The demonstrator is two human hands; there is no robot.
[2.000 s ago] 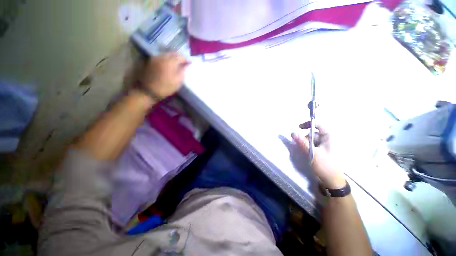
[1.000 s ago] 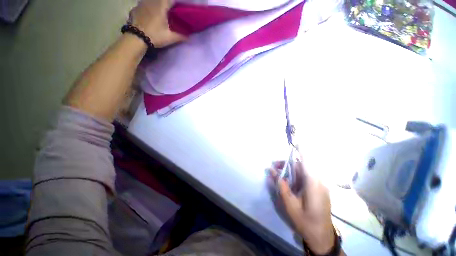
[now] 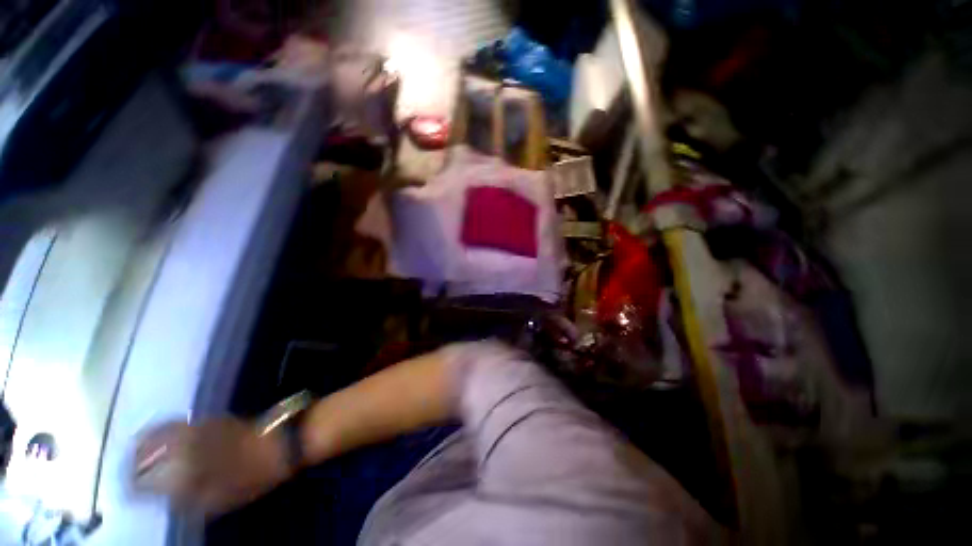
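My right hand is blurred at the lower left, over the edge of the white table, with a dark-banded watch on the wrist. A small pale shape shows at its fingers, but whether it grips the shears cannot be told. My left hand is out of the picture. A pale lilac cloth with a magenta square piece lies beyond my forearm, away from the hand.
A shiny red bag lies right of the lilac cloth. A long pole-like bar runs down the right side, with white and magenta cloth beside it. A blue bag and clutter stand behind. Machine parts show at lower left.
The view has swung right, away from the tabletop panels and the bag of coloured items. My left hand has left the picture. My right hand now shows at the lower left; the shears are no longer clearly visible.
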